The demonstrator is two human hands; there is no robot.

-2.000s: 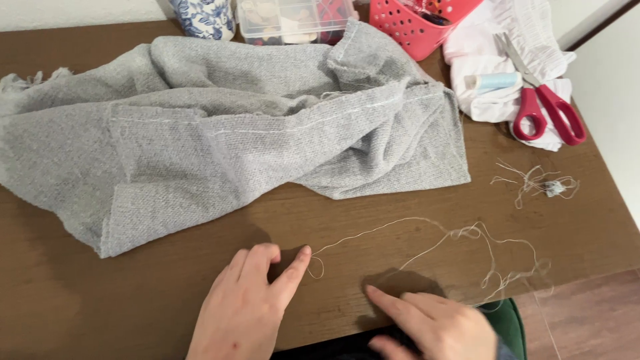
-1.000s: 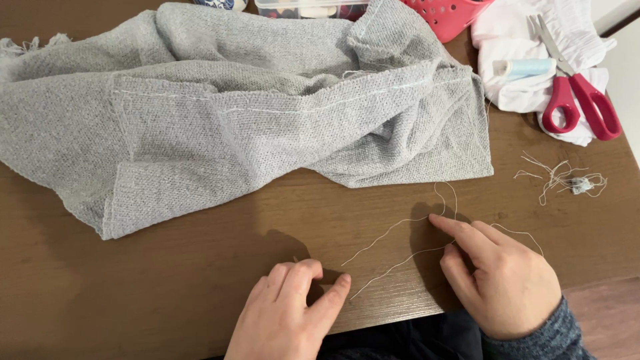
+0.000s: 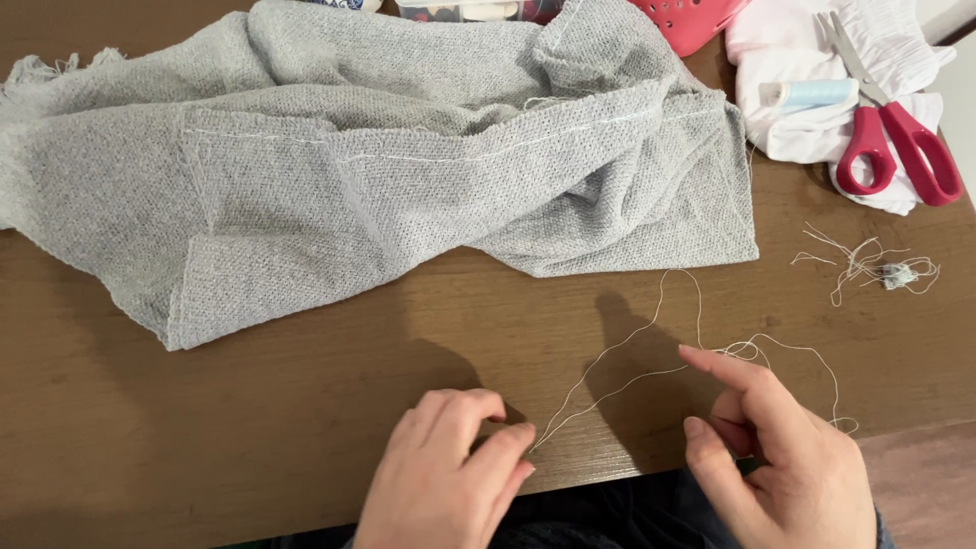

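Observation:
A long pale thread [image 3: 595, 362] lies in loops on the brown wooden table, with a tangled part near my right index finger. My left hand [image 3: 457, 465] is at the table's front edge, its fingertips close together by the thread's two converging strands; whether they pinch the thread cannot be told. My right hand [image 3: 770, 450] hovers at the right, thumb and index finger apart, holding nothing, the index tip beside the tangle. Above both hands spreads a crumpled grey woven cloth [image 3: 457, 175] with a line of white stitches along its folded edge.
Red-handled scissors [image 3: 877, 114] and a light blue thread spool [image 3: 816, 93] lie on white fabric [image 3: 793, 137] at the upper right. Below them is a small heap of thread scraps [image 3: 869, 267]. A red perforated basket [image 3: 690, 23] and a clear compartment box [image 3: 473, 11] stand behind the cloth.
My right hand first moved up and right; its thumb and index finger are now spread. The thread, earlier stretched toward the right, now has two strands meeting near my left fingertips.

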